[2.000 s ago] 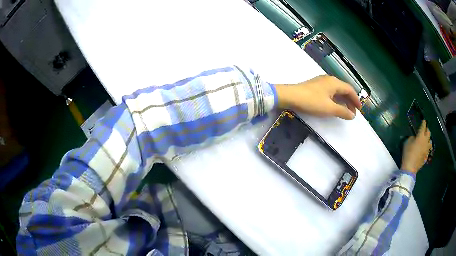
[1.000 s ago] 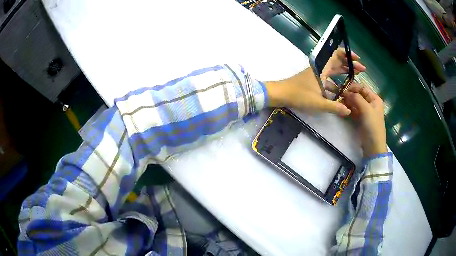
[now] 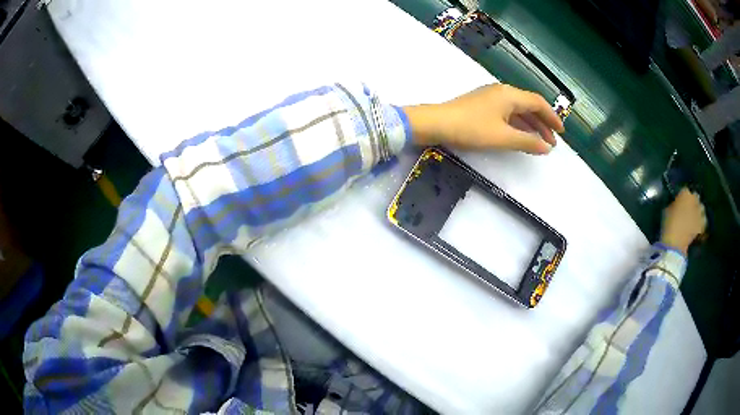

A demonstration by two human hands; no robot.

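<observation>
A phone middle frame (image 3: pixel 415 204) lies flat on the white surface, with orange-gold patches at both ends and a big rectangular opening. My left hand (image 3: pixel 499 121) hovers just above its upper end, fingers loosely curled, holding nothing. My right hand (image 3: pixel 686 219) reaches over the green belt at the far right; it is small and blurred. A thin dark edge shows just above its fingers, and I cannot tell whether the hand grips it. Another middle frame (image 3: pixel 479 34) lies on the belt beyond my left hand.
The long white worktable (image 3: pixel 243 57) curves across the view. The shiny green belt (image 3: pixel 604 130) runs along its far side. A grey cabinet (image 3: pixel 49 105) stands at the left. Dark equipment (image 3: pixel 608 28) is beyond the belt at the upper right.
The raised frame is no longer in my hands. My right hand has moved away to the right, over the belt. A frame now shows on the belt beside my left hand.
</observation>
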